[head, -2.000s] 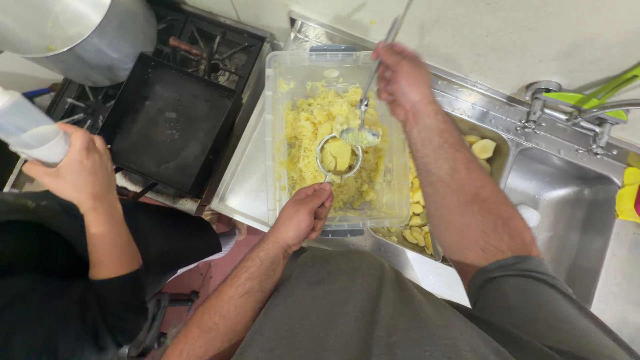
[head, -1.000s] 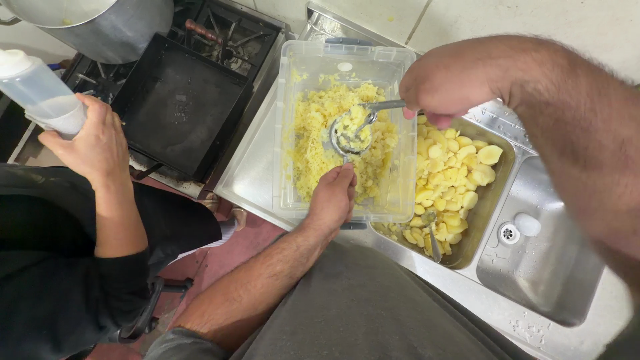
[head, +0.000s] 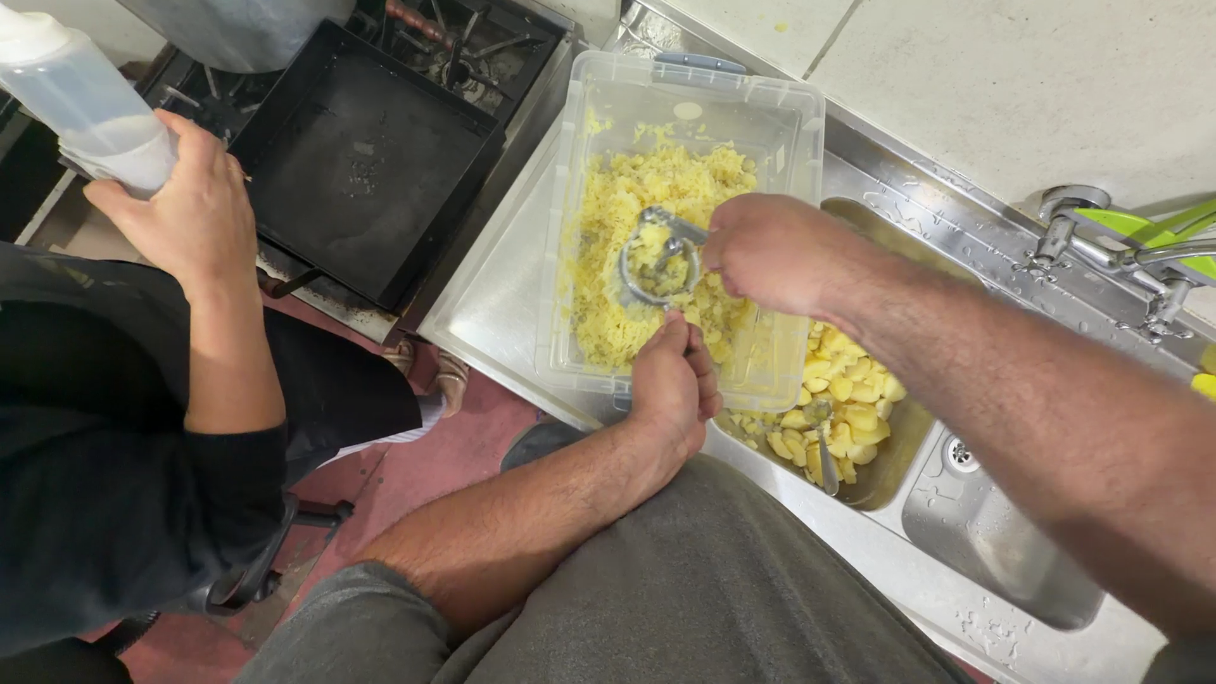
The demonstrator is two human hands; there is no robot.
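Observation:
My left hand (head: 673, 375) is closed on the handle of a round metal potato press (head: 659, 271), over the near part of a clear plastic bin (head: 698, 389). My right hand (head: 784, 252) grips the press's other handle, coming in from the right. Yellow potato lies in the press's cup; its hinged upper part stands over the cup. Under it, the bin holds a heap of riced potato (head: 608, 218). Cooked potato pieces (head: 855, 408) fill part of the metal sink basin right of the bin, with a metal spoon (head: 826, 461) among them.
On the left a co-worker's hand (head: 195, 204) holds a squeeze bottle (head: 95, 95) beside a black square griddle pan (head: 370, 152) on the gas stove. A large metal pot (head: 237, 28) stands behind. At right are a second sink basin (head: 997, 541) and a faucet (head: 1073, 228).
Two seconds ago my right hand held a utensil up above the press, over potato in its cup. Now that hand is lower, at the press's handle. My left hand keeps its grip.

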